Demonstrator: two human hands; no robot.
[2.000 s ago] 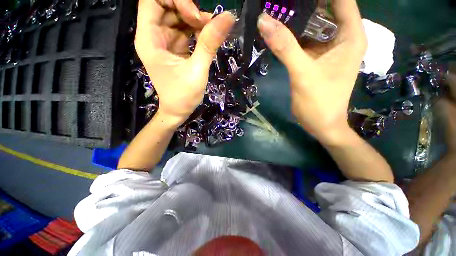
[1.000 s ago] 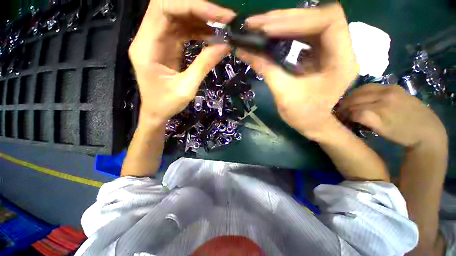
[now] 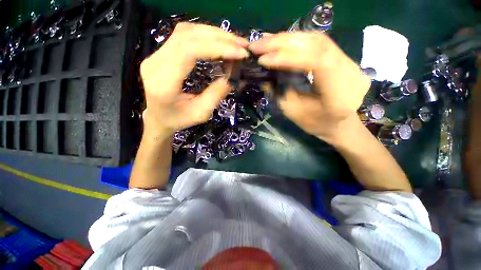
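Observation:
My left hand (image 3: 182, 79) and my right hand (image 3: 316, 84) are raised over the pile, fingertips nearly meeting at upper middle. Between them is a dark, blurred piece, likely a watch with its black strap (image 3: 258, 71); both hands seem to grip it, but its details cannot be made out. A tangled pile of black straps with silver buckles (image 3: 227, 140) lies on the green bench below and behind my hands. Several round metal watch heads (image 3: 402, 132) stand to the right of my right hand.
A black compartment tray (image 3: 100, 118) is at left, with silver-ended pieces in its far rows. A clear bottle (image 3: 320, 17) stands beyond my right hand. A white sheet (image 3: 385, 52) lies at right. Pale strips (image 3: 271, 131) lie beside the pile. A person's blurred arm (image 3: 473, 153) is at the right edge.
My hands have come lower and nearer to me, and the dark piece has turned between them. The other person's hand reached among the watch heads and has withdrawn to the right.

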